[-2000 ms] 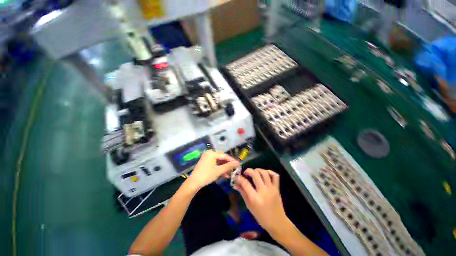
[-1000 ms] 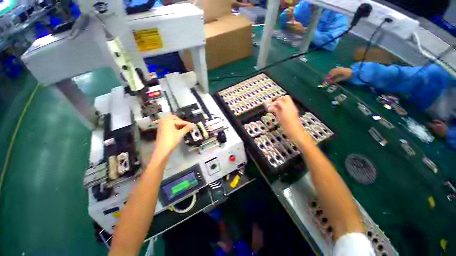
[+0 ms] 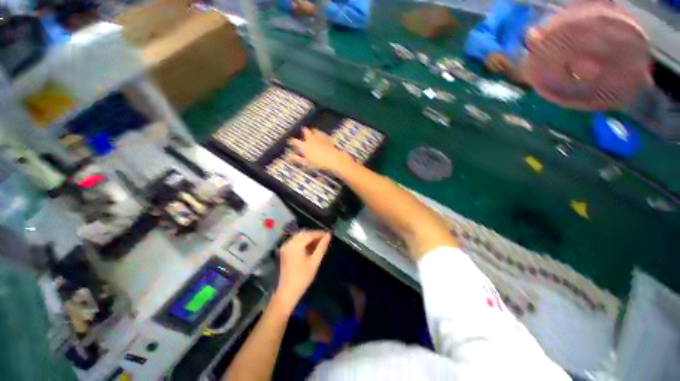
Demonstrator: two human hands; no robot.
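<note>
The black parts tray (image 3: 328, 119) lies on the bench, with rows of small cream-and-silver workpieces (image 3: 266, 121) in both compartments. My right hand (image 3: 319, 151) reaches over the near compartment, fingers down at the workpieces. Its fingertips are blurred, so I cannot tell if it grips one. My left hand (image 3: 303, 255) is in front of the machine's right corner, thumb and fingertips close together. I cannot tell if something small is between them. The machine's right fixture (image 3: 181, 210) holds a workpiece. The left fixture (image 3: 80, 306) also shows, blurred.
The machine's control screen (image 3: 197, 298) and red button (image 3: 269, 223) are at the left. Workpiece rows lie on a white sheet (image 3: 574, 327) at the right. A pink fan (image 3: 589, 56), a grey perforated disc (image 3: 429, 164), cardboard box (image 3: 195, 63) and a blue-sleeved person (image 3: 496, 37) are across.
The view has turned right. My left hand has moved from the right fixture to the machine's front right corner. My right hand is still over the tray's near compartment.
</note>
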